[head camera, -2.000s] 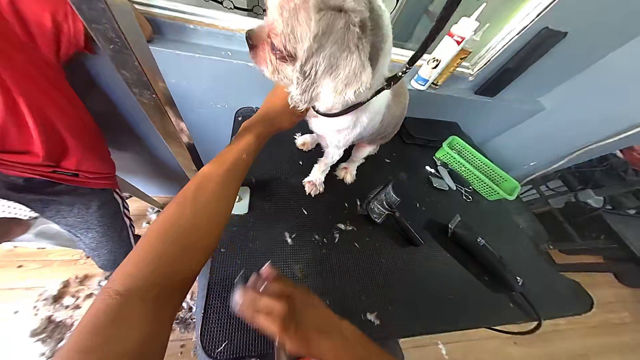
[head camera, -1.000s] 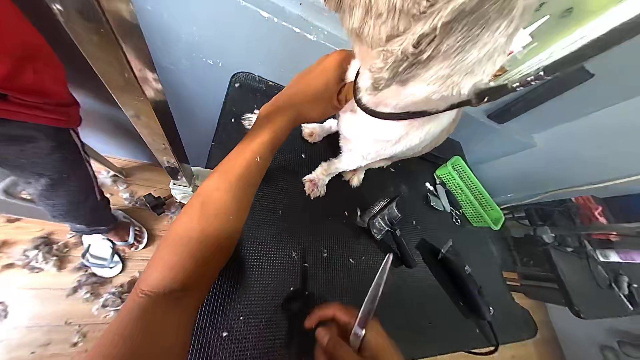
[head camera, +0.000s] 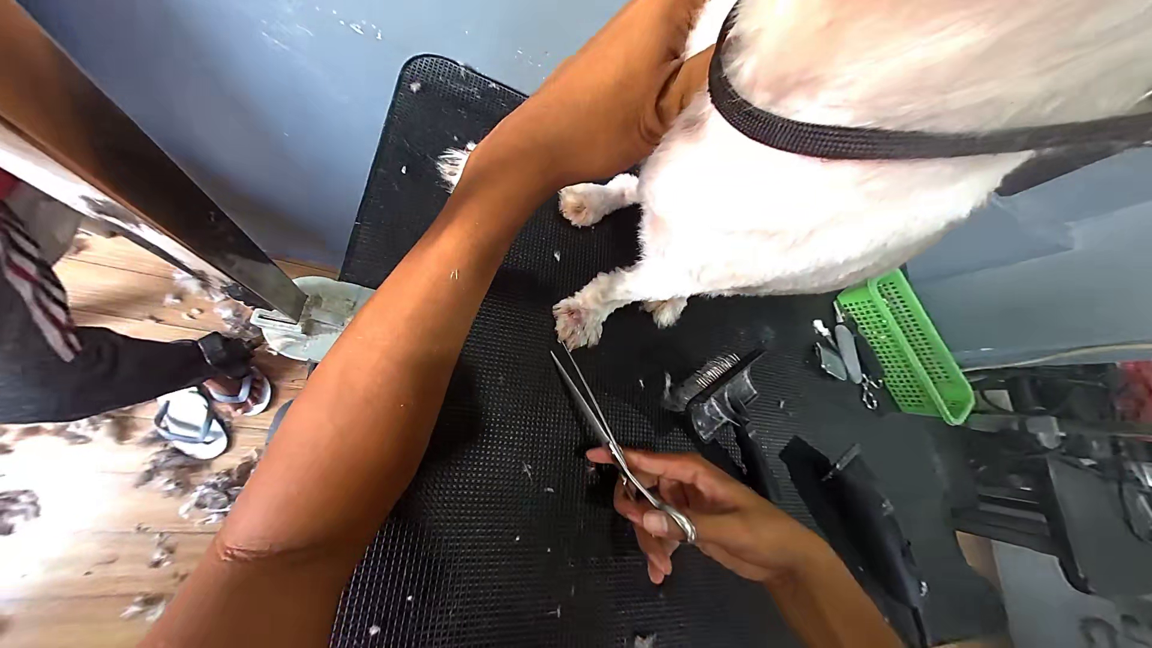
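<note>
A white dog (head camera: 774, 216) with short-cut fur stands on a black ridged mat (head camera: 504, 540), a dark strap (head camera: 810, 137) around its neck. My left hand (head camera: 688, 85) is at the dog's neck and chest, its fingers mostly hidden behind the fur and strap. In my right hand (head camera: 666, 508) is a pair of metal scissors (head camera: 621, 457), blades slightly apart. Their tips lie just below the dog's front paw (head camera: 580, 321). Right of the scissors lies a slicker brush (head camera: 720, 391), and beyond it a black electric clipper (head camera: 868, 522) with a cord.
A green plastic basket (head camera: 909, 346) stands at the mat's right edge beside small grooming tools (head camera: 848, 353). A metal post (head camera: 153, 171) rises on the left, near a person's leg and sandals (head camera: 193, 423). Hair clumps lie on the wooden floor. A blue wall (head camera: 297, 108) borders the table.
The view has moved in closer to the dog. My right hand has brought the scissors up to the front paw, and their blades have parted. My left hand stays at the dog's neck area.
</note>
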